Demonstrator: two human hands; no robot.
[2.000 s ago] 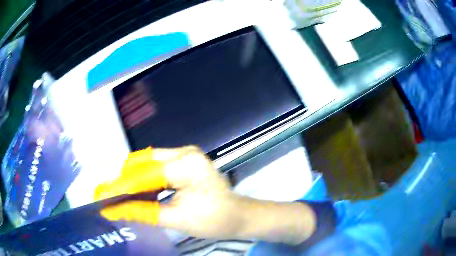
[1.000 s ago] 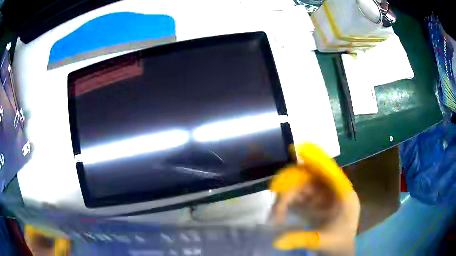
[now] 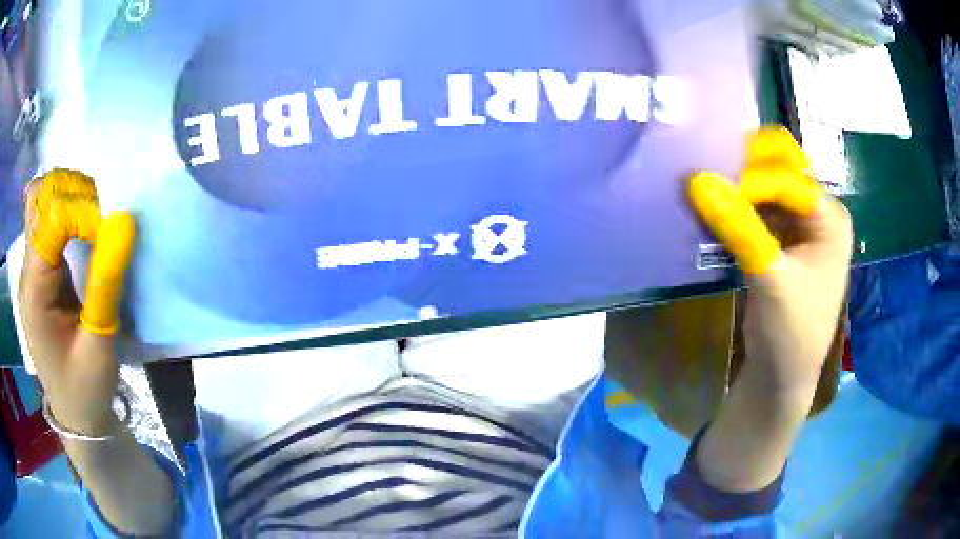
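A purple-blue printed film (image 3: 421, 200) reading "SMART TABLE" and "X-PRIME", upside down to me, spans the middle of the view. My left hand (image 3: 79, 263), in yellow-orange finger cots, grips its left edge. My right hand (image 3: 779, 226), also in finger cots, grips its right edge. The film hides the tablet seen earlier. I cannot tell whether the film touches anything beneath it.
White card pieces (image 3: 853, 95) lie on the green bench mat (image 3: 895, 200) at the right. Stacked wipes show at the top right. A brown box (image 3: 674, 358) is below the bench edge. Blue plastic or cloth (image 3: 905, 321) is at the far right.
The film has come up from the lower edge and now covers the tablet and blue squeegee from view. Both hands are now at its two sides, where earlier the tablet screen lay exposed.
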